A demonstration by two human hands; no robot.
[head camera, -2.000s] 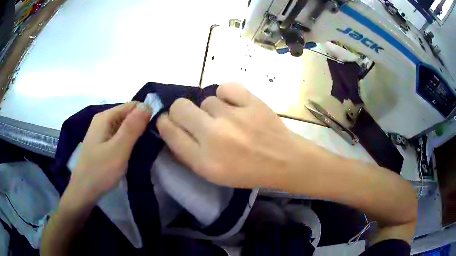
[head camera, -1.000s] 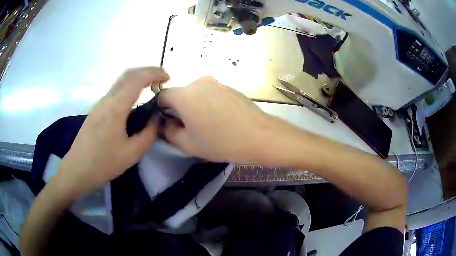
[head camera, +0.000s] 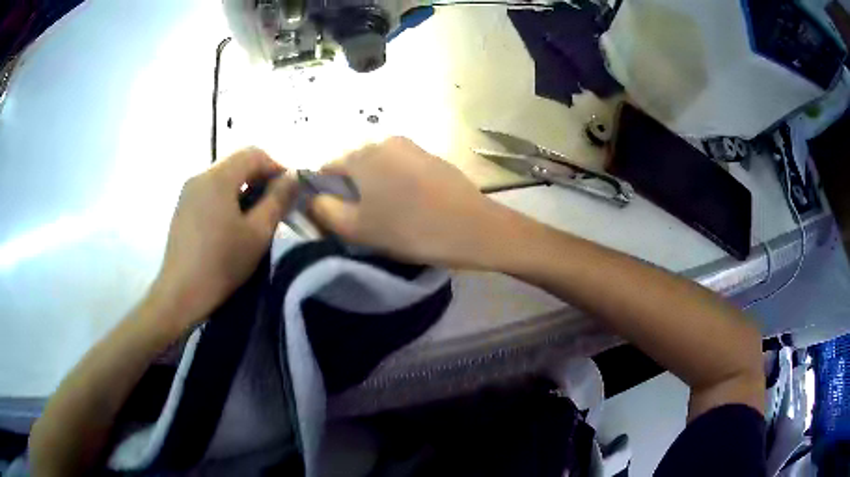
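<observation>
A navy and light grey knit piece [head camera: 359, 321] hangs from both hands over the table's front edge, its grey edges curling around navy cloth. My left hand [head camera: 219, 233] pinches its upper edge between thumb and fingers. My right hand [head camera: 410, 205] grips the same edge close beside it, fingers bent. The fingertips nearly meet, and the cloth between them is blurred. The grip points are partly hidden by the fingers.
The sewing machine head [head camera: 317, 33] stands beyond the hands. Open thread snips [head camera: 559, 172] lie right of them, near a small round metal item [head camera: 597, 129], a dark flat rectangle [head camera: 685, 182] and navy scraps [head camera: 567, 51]. A blue basket [head camera: 832, 401] is at lower right.
The view has shifted, with the machine head now further left and higher. The hands have kept the cloth's edge and drawn it up, so its grey-edged folds now hang below them.
</observation>
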